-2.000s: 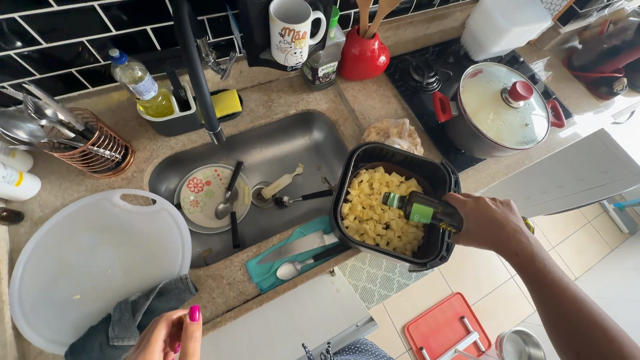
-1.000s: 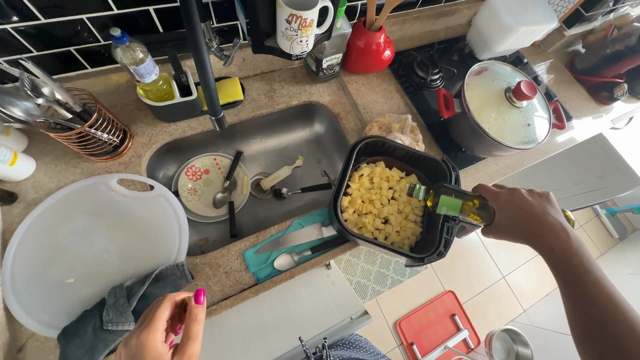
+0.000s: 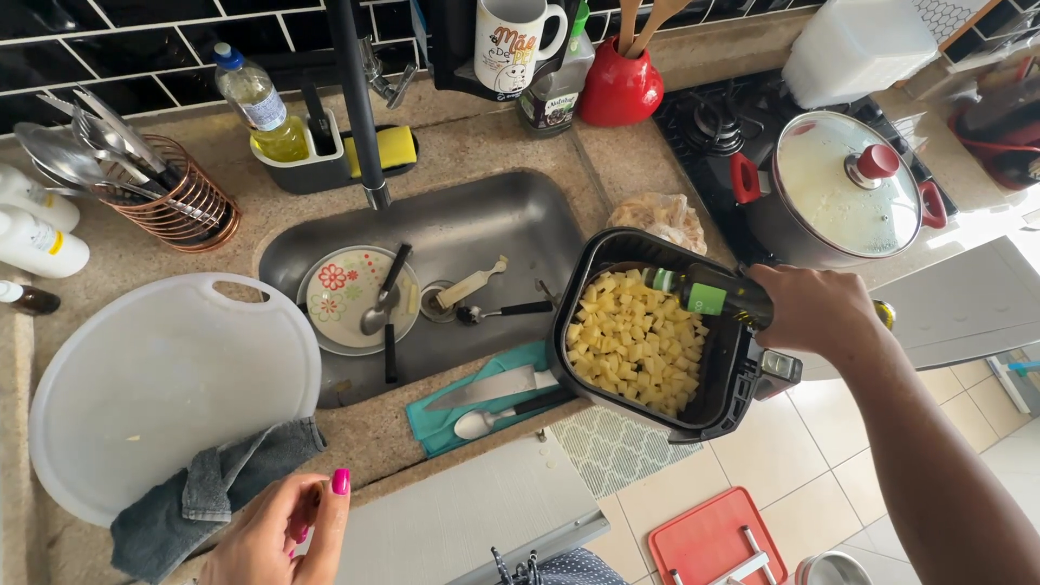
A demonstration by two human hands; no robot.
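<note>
My right hand (image 3: 812,313) grips a dark glass bottle (image 3: 705,297) with a green label, tilted so that its neck is over a black air fryer basket (image 3: 735,410). Pale yellow diced pieces, apparently potato (image 3: 638,341), cover the basket's bottom. The basket stands at the counter's front edge, right of the sink, its handle toward the floor side. Near the front edge at lower left, my left hand (image 3: 280,528) is raised with curled fingers, close to a dark grey cloth (image 3: 207,496). Whether something small is between those fingers cannot be told.
Left stands a white round cutting board (image 3: 179,382). The steel sink (image 3: 520,219) holds plates (image 3: 349,276), spoons and a peeler. A knife (image 3: 487,388) and spoon lie on a teal cloth (image 3: 435,418). A lidded pot (image 3: 849,187) sits on the stove. Below is a red folding stool (image 3: 707,528).
The bottle's neck has shifted over the basket, first toward the right side, then back toward the rear and left. My left hand keeps nearly the same place.
</note>
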